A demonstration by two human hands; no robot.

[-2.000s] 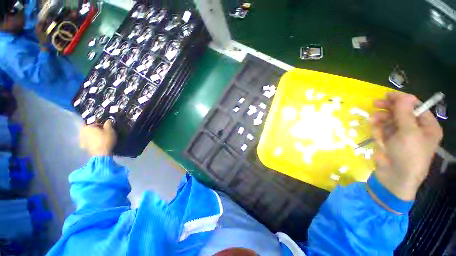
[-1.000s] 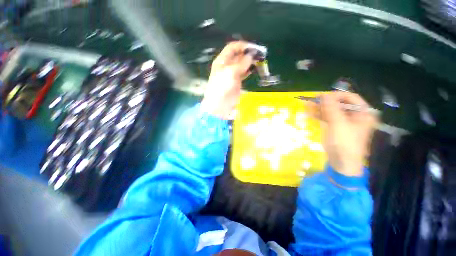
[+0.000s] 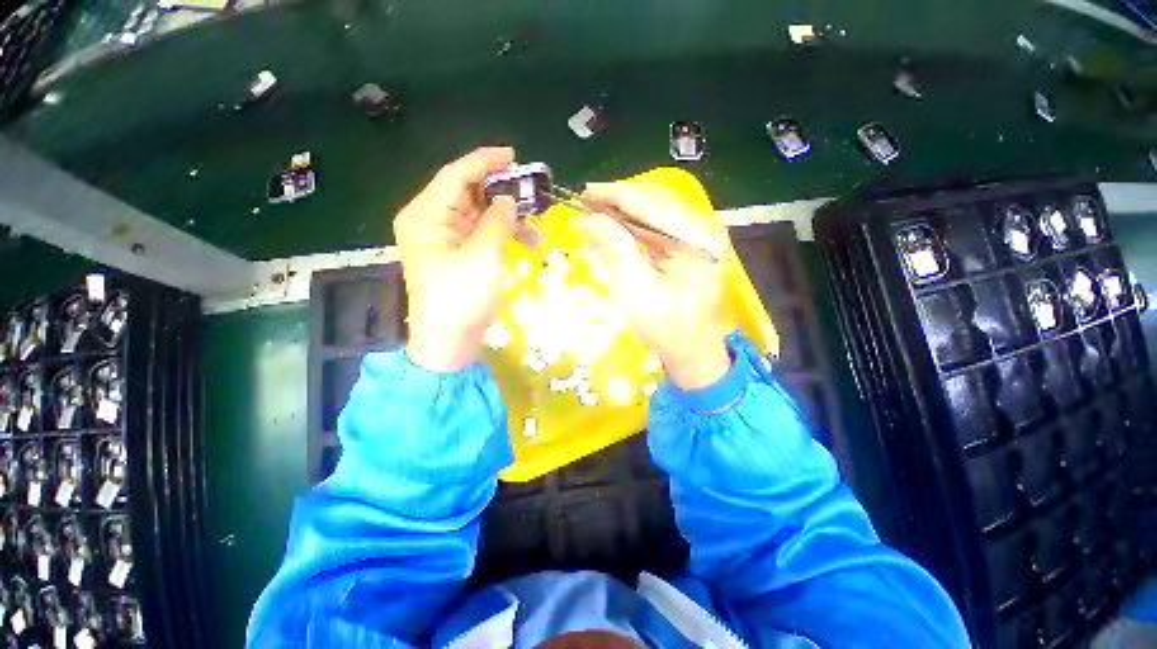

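My left hand (image 3: 451,254) holds a small dark housing with a silver rim (image 3: 518,188) above the back left edge of the yellow tray (image 3: 571,446). My right hand (image 3: 666,273) grips thin tweezers (image 3: 651,230), whose tips point left at the housing's right side. Whether the tips touch it or hold a part cannot be told. Small white parts (image 3: 584,380) lie scattered in the yellow tray, washed out by glare in the middle. The yellow tray rests on a black blister tray (image 3: 577,522).
A left stack of black trays (image 3: 159,418) holds many units with white tabs. A right stack of black trays (image 3: 933,332) has units in some pockets. Several units, one of them here (image 3: 686,140), lie on the green belt (image 3: 457,95) beyond a pale metal rail (image 3: 774,216).
My left hand has left the left tray stack and now holds a housing in front of me. My right hand has brought the tweezers to it. The view has turned and the yellow tray sits tilted.
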